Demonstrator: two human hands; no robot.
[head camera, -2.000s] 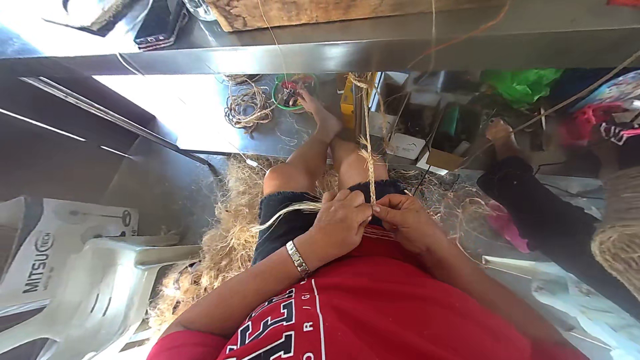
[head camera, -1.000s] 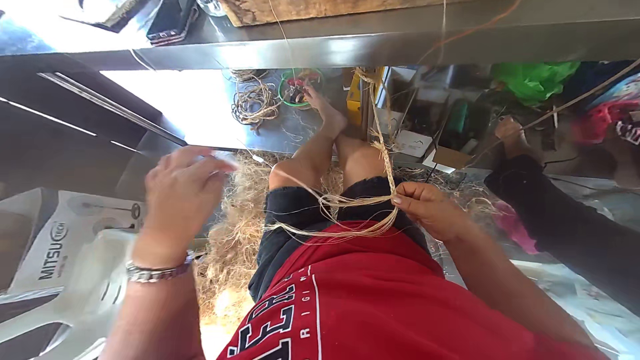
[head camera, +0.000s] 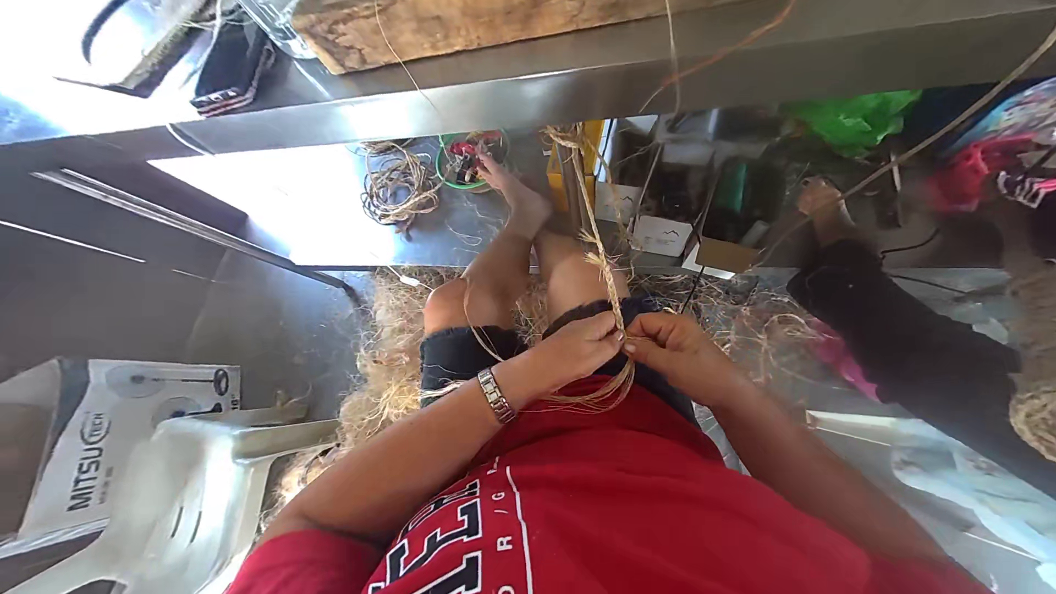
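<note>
A braid of straw-coloured plant fibre (head camera: 611, 285) runs down from a tied bundle (head camera: 566, 137) near the table's edge to my lap. My left hand (head camera: 584, 345), with a metal watch (head camera: 496, 395) on its wrist, pinches the lower end of the braid from the left. From the right, the thumb and fingers of my right hand (head camera: 678, 353) pinch the same spot, close beside it. Loose strands (head camera: 606, 396) curve below both hands over the red shirt. The fingertips partly hide where the strands cross.
A metal table (head camera: 495, 95) with a wooden board (head camera: 462, 33) spans the top. Coiled cord (head camera: 400, 188) and a green-rimmed basket (head camera: 441, 161) lie on the lower shelf. Loose fibre (head camera: 384, 363) covers the floor by my legs. A plastic chair (head camera: 198, 470) stands left; another person's leg (head camera: 899, 330) reaches in at right.
My left hand was raised away to the left one second ago and is back at the braid beside my right hand. The strands that stretched leftward across my lap now hang below the hands.
</note>
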